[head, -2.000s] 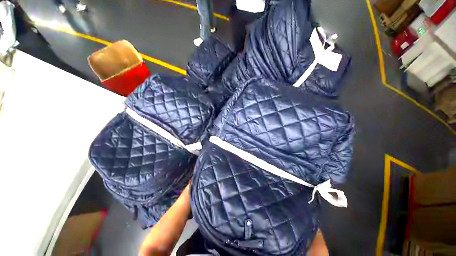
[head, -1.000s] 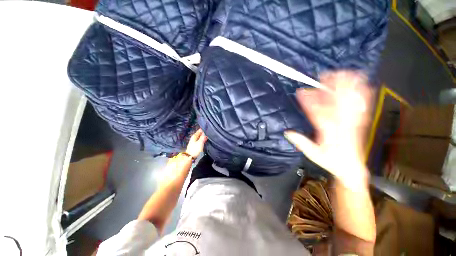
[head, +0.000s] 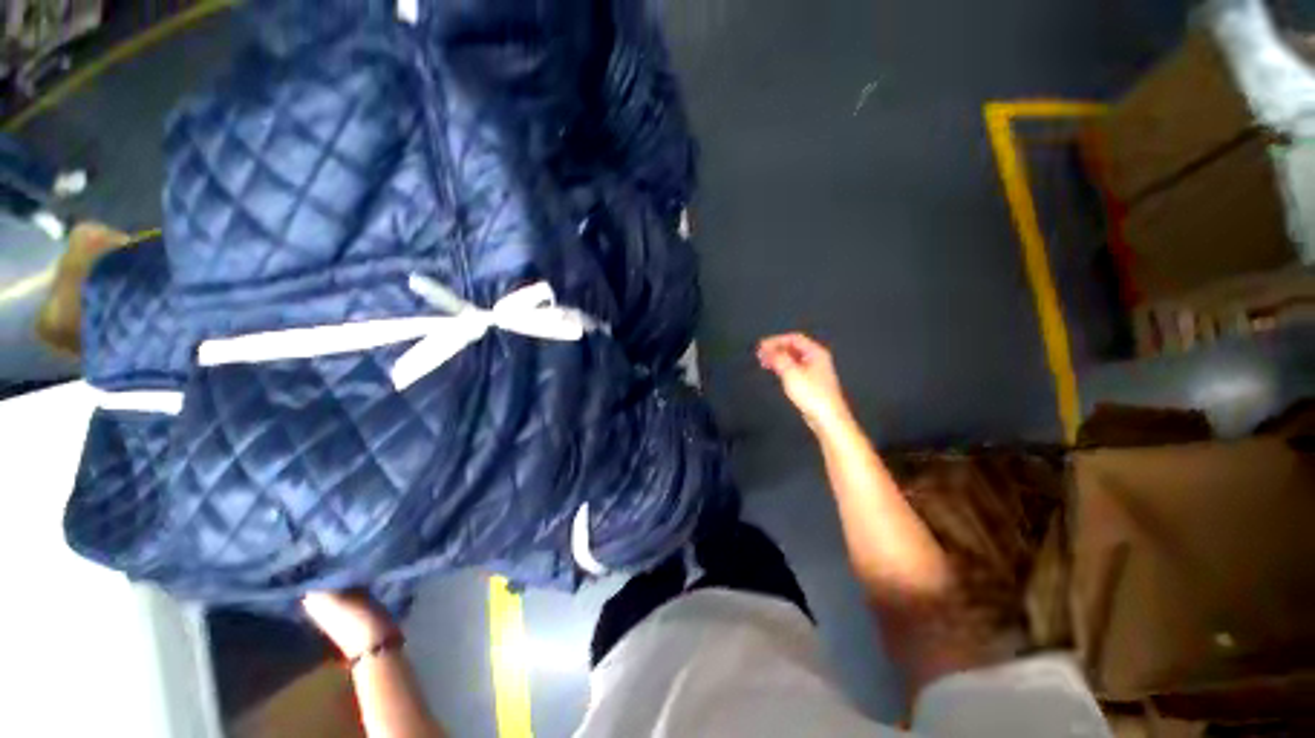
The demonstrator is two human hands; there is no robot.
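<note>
A large navy quilted backpack bundle (head: 310,476) stands in front of me at the left, with a white tie strip (head: 483,329) knotted around it. Another navy quilted stack (head: 108,483) shows behind its left side. My left hand (head: 343,623) is at the bundle's lower edge, palm against it, with the fingers mostly hidden, so its grip cannot be told. My right hand (head: 802,372) is off the bundle to its right, over the floor, empty, with loosely bent fingers. The picture is somewhat blurred.
A white table (head: 72,634) is at the lower left. Brown bags or boxes (head: 1197,555) are piled at the lower right, close to my right forearm. More cartons (head: 1197,180) stand at the upper right beyond a yellow floor line (head: 1041,274). Dark grey floor lies between.
My view has turned, and the bundles now show further left with the white knot facing me. My right hand has moved off the bundle. My left hand is now at the bundle's lower left edge.
</note>
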